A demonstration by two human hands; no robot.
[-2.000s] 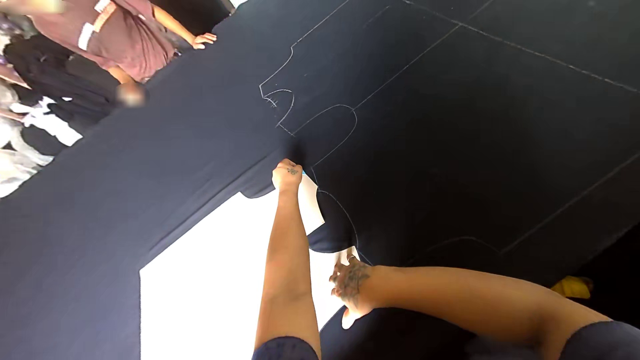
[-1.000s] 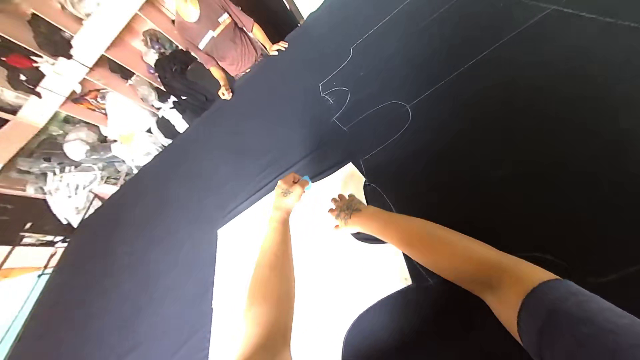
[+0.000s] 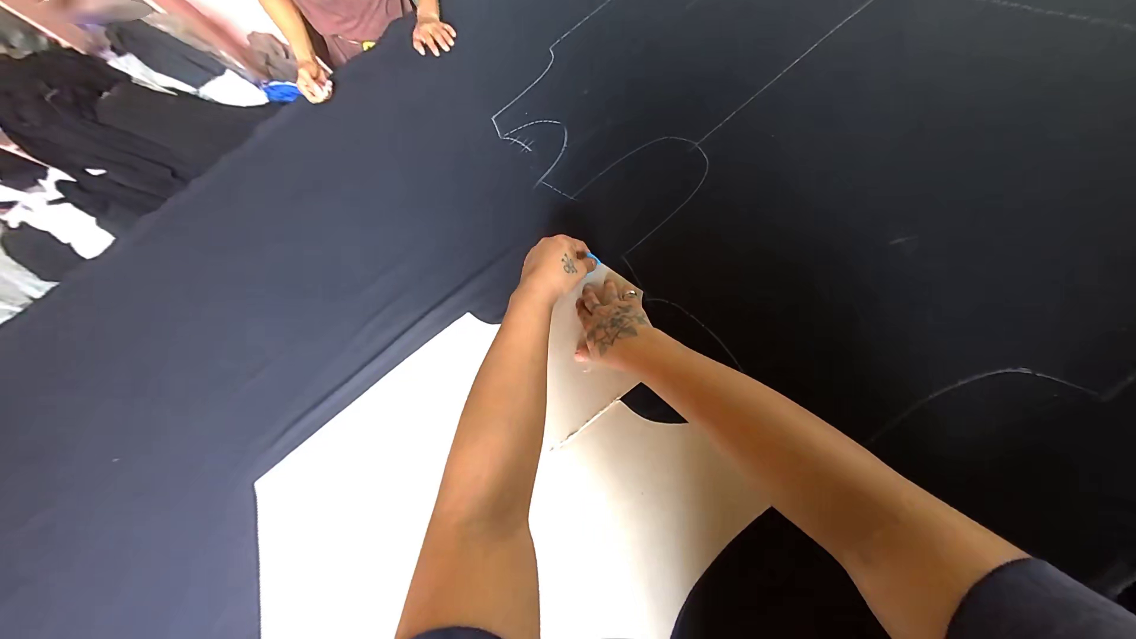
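A large pale pattern template (image 3: 355, 497) lies flat on dark fabric (image 3: 293, 248). My left hand (image 3: 559, 268) is at the template's upper tip, its fingers closed on a small blue piece (image 3: 593, 258), perhaps tailor's chalk, at the edge. Just below and to the right, my right hand (image 3: 614, 324) rests spread on the narrow upper part of the template. A seam or crack (image 3: 590, 424) crosses the template below my hands. White curved chalk lines (image 3: 707, 169) run over the fabric above and to the right of the template.
Another person's two hands, one (image 3: 433, 35) flat on the fabric and one (image 3: 314, 82) at its far edge, are at the upper left. Heaped dark and white cloths (image 3: 133, 133) lie beyond that edge. Folds (image 3: 382, 346) run through the fabric beside the template.
Since the middle frame, my hands have come close together at the template's upper tip. The template lies differently against the chalk lines than before. The view has shifted.
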